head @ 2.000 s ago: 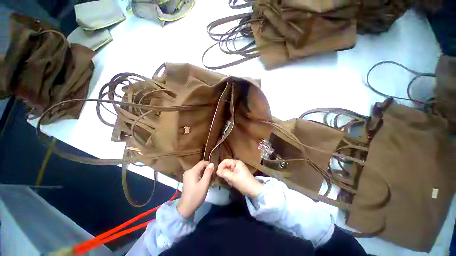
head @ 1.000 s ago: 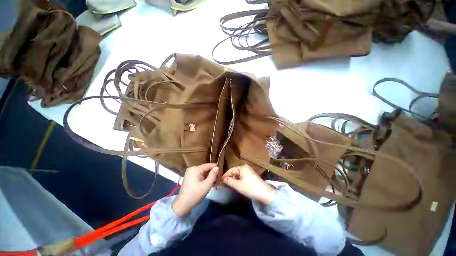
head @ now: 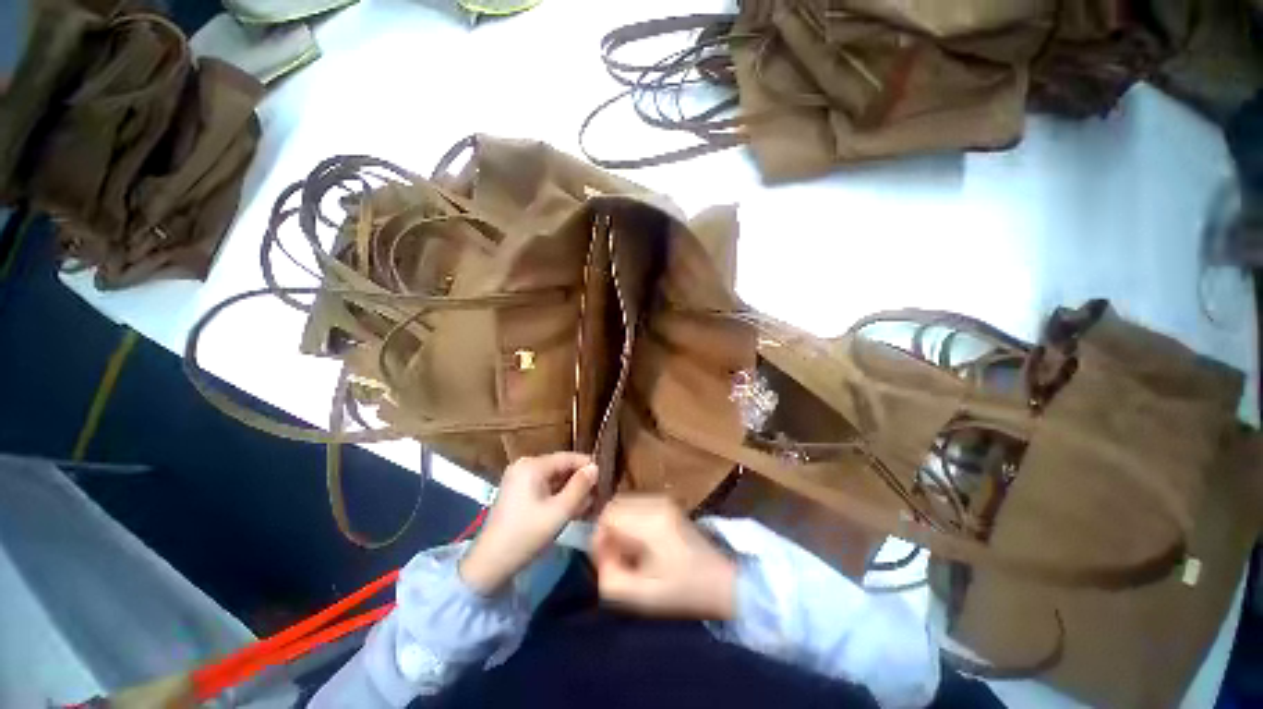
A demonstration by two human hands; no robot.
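A brown handbag [head: 533, 326] lies open in front of me, its dark opening facing up. A zipper [head: 626, 333] with pale metal teeth runs along both edges of the gap. My left hand [head: 531, 515] pinches the near end of the zipper edge between thumb and fingers. My right hand [head: 662, 558] is curled and blurred, just right of my left hand and off the bag's zipper; whether it holds anything small cannot be told. A silvery cluster [head: 752, 400] lies on the brown material to the right.
Brown bags [head: 1108, 513] lie at the right, more bags [head: 873, 97] at the back and a pile [head: 139, 153] at the far left. Pale pieces [head: 256, 49] lie at the back left. Orange-red cords [head: 298, 630] cross the lower left. The table [head: 457, 69] is white.
My right hand has come away from the zipper end, towards me, and is now curled. My left hand keeps its pinch. The strap loop at the right now hangs lower, and the view has shifted slightly.
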